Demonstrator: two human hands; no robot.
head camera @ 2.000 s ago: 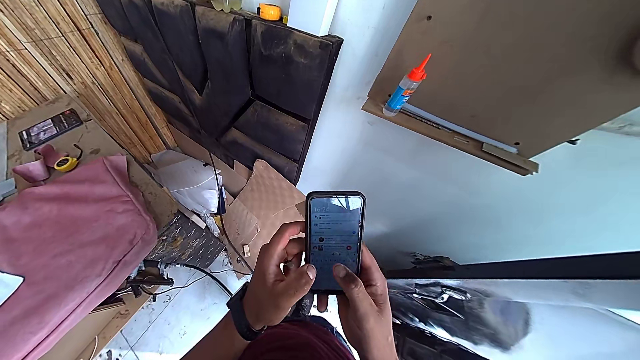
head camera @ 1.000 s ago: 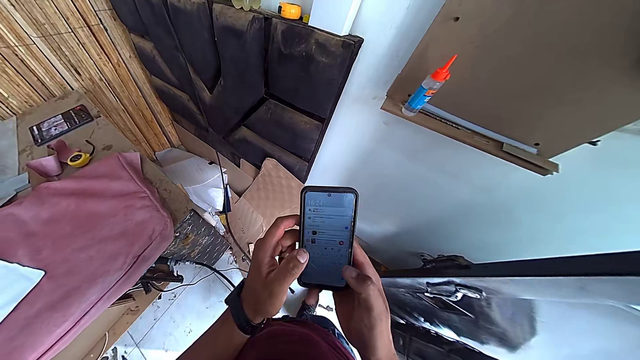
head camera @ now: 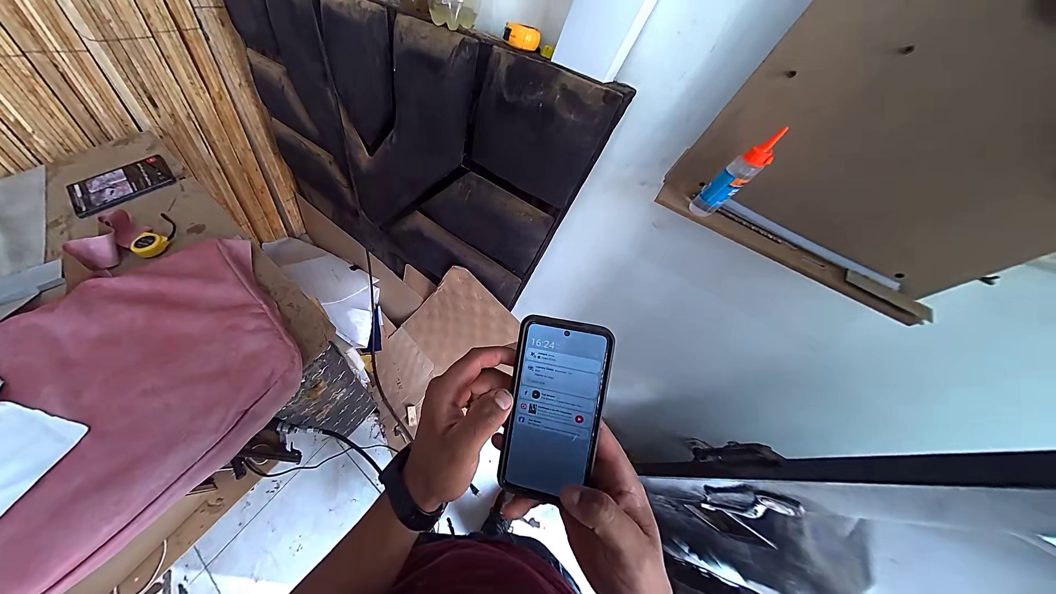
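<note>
A smartphone (head camera: pixel 557 412) in a dark case is upright between my hands, its lit screen showing a list of notifications. My left hand (head camera: pixel 466 429), with a dark watch on the wrist, grips the phone's left edge, the thumb beside the screen. My right hand (head camera: pixel 615 511) holds the lower right corner, its thumb over the bottom edge of the screen. The fingers behind the phone are mostly hidden.
On the left bench lie pink fabric (head camera: pixel 157 355), a yellow tape measure (head camera: pixel 150 244) and another phone (head camera: pixel 121 185). Ahead stands a dark padded panel (head camera: pixel 429 124) above cardboard (head camera: pixel 462 322). A glue bottle (head camera: pixel 730 183) rests on a wooden ledge (head camera: pixel 792 247) at right.
My left thumb has moved off the screen to the phone's left edge, and my right thumb has shifted down to its bottom corner. Both hands still hold the phone.
</note>
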